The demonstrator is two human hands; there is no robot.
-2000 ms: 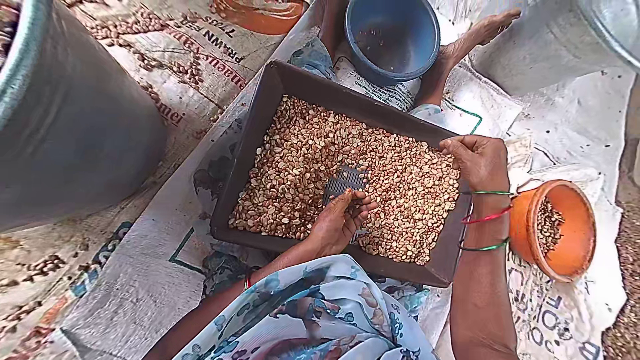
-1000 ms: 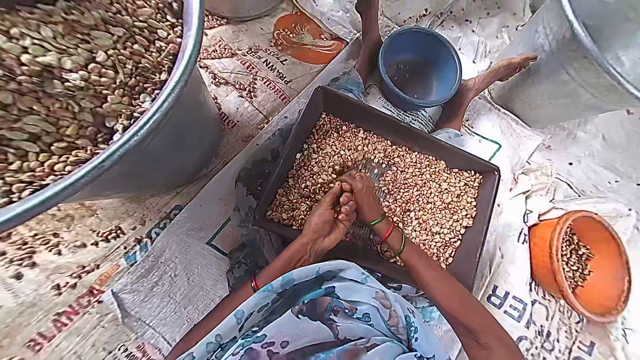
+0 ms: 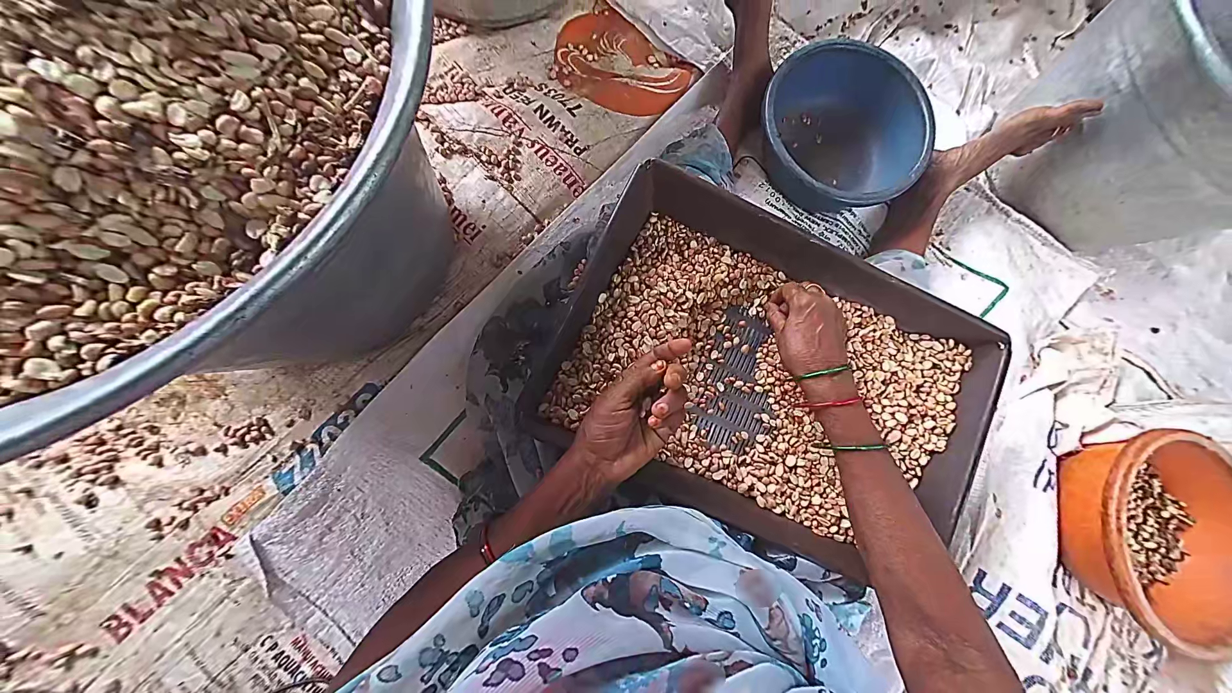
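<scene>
A dark rectangular tray (image 3: 977, 414) lies tilted across my lap, with pale and brown kernels (image 3: 900, 356) spread over its slotted floor (image 3: 731, 419), part of which shows bare near the middle. Above the tray's near left side is my left hand (image 3: 635, 409), palm turned up, fingers loosely curled and apart, nothing seen in it. My right hand (image 3: 807, 327) is over the kernels just right of the bare slots, back upward, fingers bent in; whether anything is in them is hidden. Thin green and red bangles circle the right wrist.
Upper left stands a large metal tub (image 3: 385, 207) full of kernels. A blue bowl (image 3: 847, 125) sits between bare feet (image 3: 1020, 140) beyond the tray. An orange pot (image 3: 1092, 520) with darker pieces lies at right, a metal container (image 3: 1126, 125) above it. Printed sacks (image 3: 356, 549) cover the ground.
My right hand was at the tray's right rim, then met my left hand over the middle. Now the hands are apart, and more of the slotted floor shows.
</scene>
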